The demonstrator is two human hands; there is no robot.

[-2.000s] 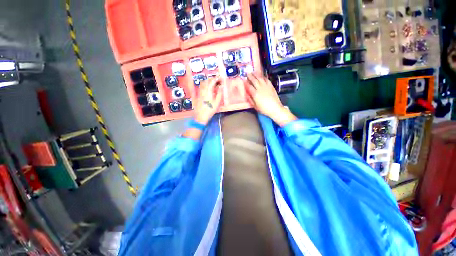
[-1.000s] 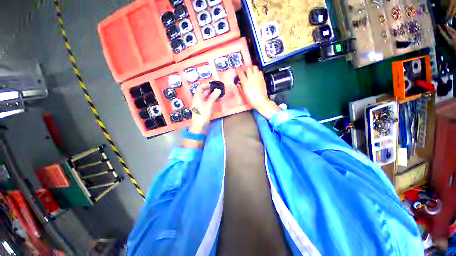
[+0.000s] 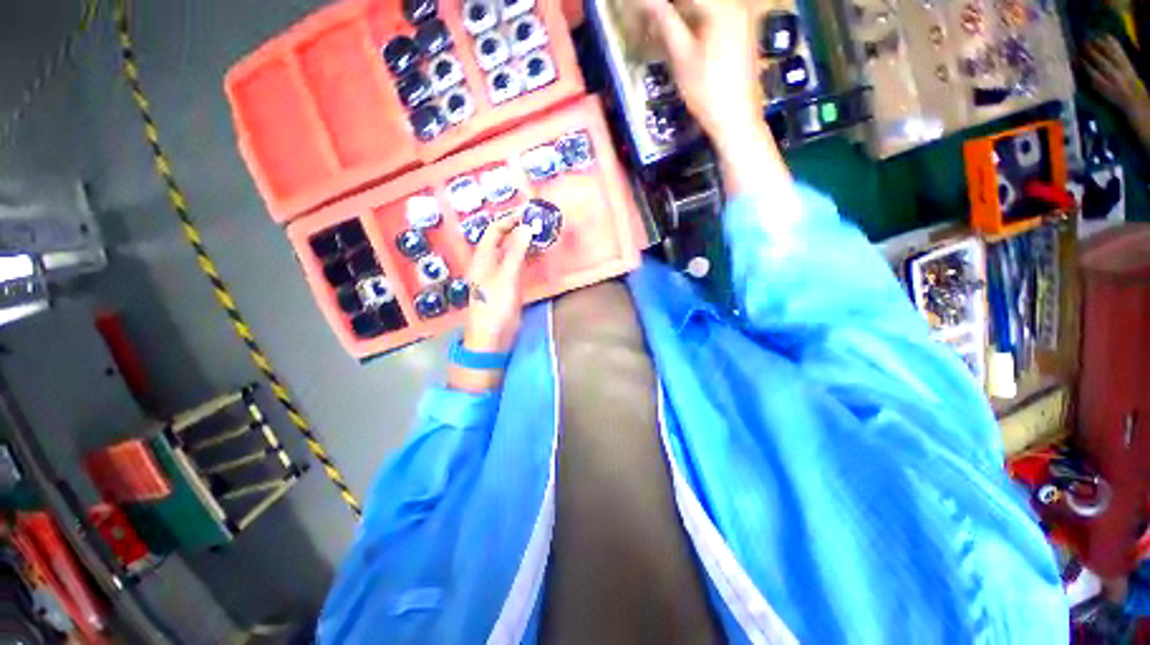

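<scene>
My left hand (image 3: 499,271) holds a round-looking silver-rimmed watch body (image 3: 541,224) over the near orange-red compartment tray (image 3: 593,252). That tray holds black units (image 3: 357,271) in its left bay and silver-rimmed units in the bays beside it. My right hand (image 3: 706,38) is over the blue-edged work box (image 3: 618,76), its fingertips near the picture's top edge; whether it holds anything cannot be told. Black units (image 3: 792,73) sit at the box's right side. A second compartment tray (image 3: 284,126) lies beyond the first, with units at its right end.
A dark cylinder (image 3: 682,198) lies below the box, partly under my right forearm. A sheet of small parts (image 3: 940,76), an orange open box (image 3: 980,189) and a white parts tray (image 3: 966,360) are on the right. Another person's hand (image 3: 1117,78) shows at the far right. Yellow-black tape marks the floor left.
My right hand has left the near tray and moved up and right over the blue-edged box. My left hand still holds a unit, now turned with its silver-rimmed face showing.
</scene>
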